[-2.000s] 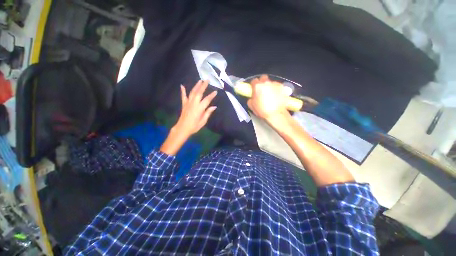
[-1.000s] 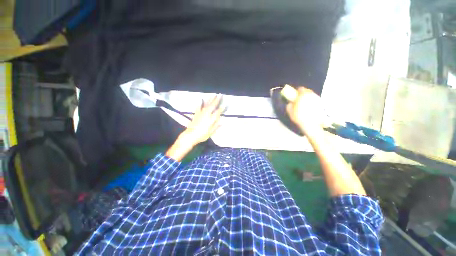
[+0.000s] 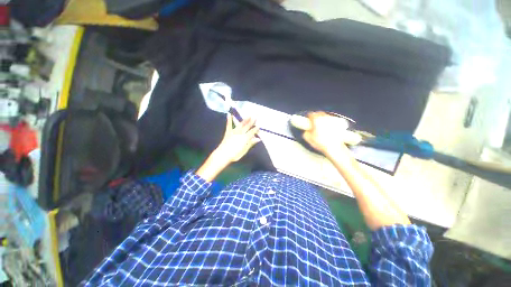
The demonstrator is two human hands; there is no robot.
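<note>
A large dark garment piece [image 3: 336, 67] lies over the white-topped table. A pale interfacing strip [image 3: 269, 116] runs along its near edge and shows again to the right of my right hand. A looped pale interfacing piece [image 3: 218, 96] lies at the strip's left end. My right hand [image 3: 326, 133] is closed on the pale handle of the iron [image 3: 301, 122], which is on the strip; the hand hides much of the iron. My left hand [image 3: 240, 138] lies with fingers apart on the strip's left part and the cloth edge, holding nothing that I can see.
The iron's hose with blue wrapping [image 3: 406, 144] trails right across the table [image 3: 417, 196]. Small dark snips [image 3: 470, 114] lie at the right. A dark chair-like frame [image 3: 84, 151] stands at the left by a yellow table edge [image 3: 70, 73]. A white slip [image 3: 148, 96] hangs at the cloth's left.
Against one second ago, the view has turned and shifted. The iron and my right hand are nearer to my left hand, further left along the strip. My left hand stays at the strip's left part.
</note>
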